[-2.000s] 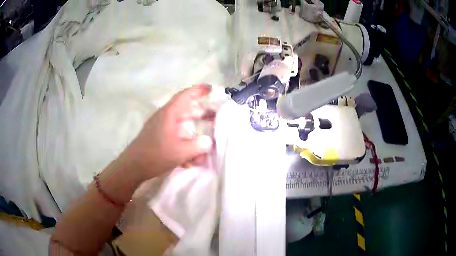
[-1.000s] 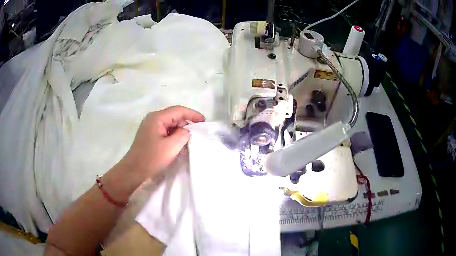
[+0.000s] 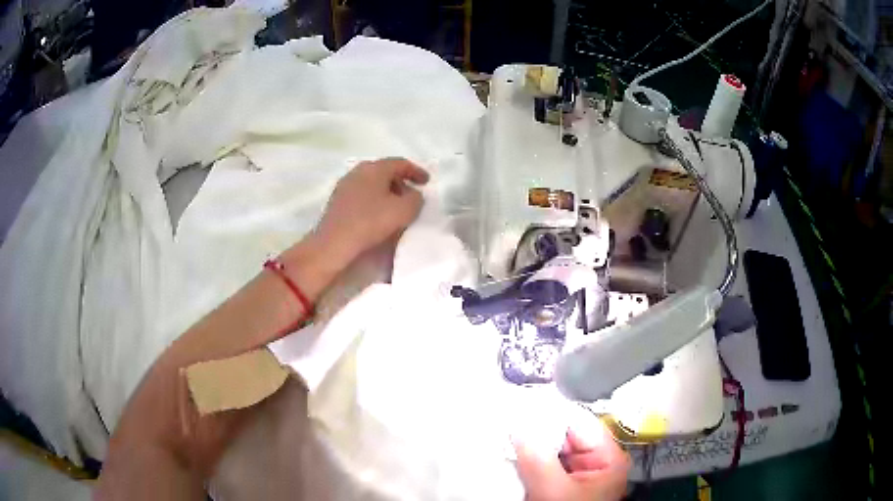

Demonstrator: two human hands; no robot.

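Note:
White cloth (image 3: 421, 391) lies over my lap and up to the needle area (image 3: 532, 350) of the off-white sewing machine (image 3: 529, 147), washed out by bright light. My left hand (image 3: 377, 201) is left of the machine head with curled fingers, at the upper edge of the cloth; it appears to pinch the cloth, though the fingertips are partly hidden. My right hand (image 3: 578, 465) is at the bottom, below the needle area, with thumb and fingers on the cloth; glare blurs its grip.
Heaped white cloth (image 3: 69, 254) fills the left. A work lamp (image 3: 641, 342) hangs over the machine bed. A black phone (image 3: 776, 313) lies at the right. A tan card (image 3: 235, 382) is by my left forearm. A thread cone (image 3: 723, 106) stands behind the machine.
My left hand has moved up and right. My right hand has come into view at the bottom. The straight folded band is no longer distinct, and the cloth now lies looser. The tan card shows higher.

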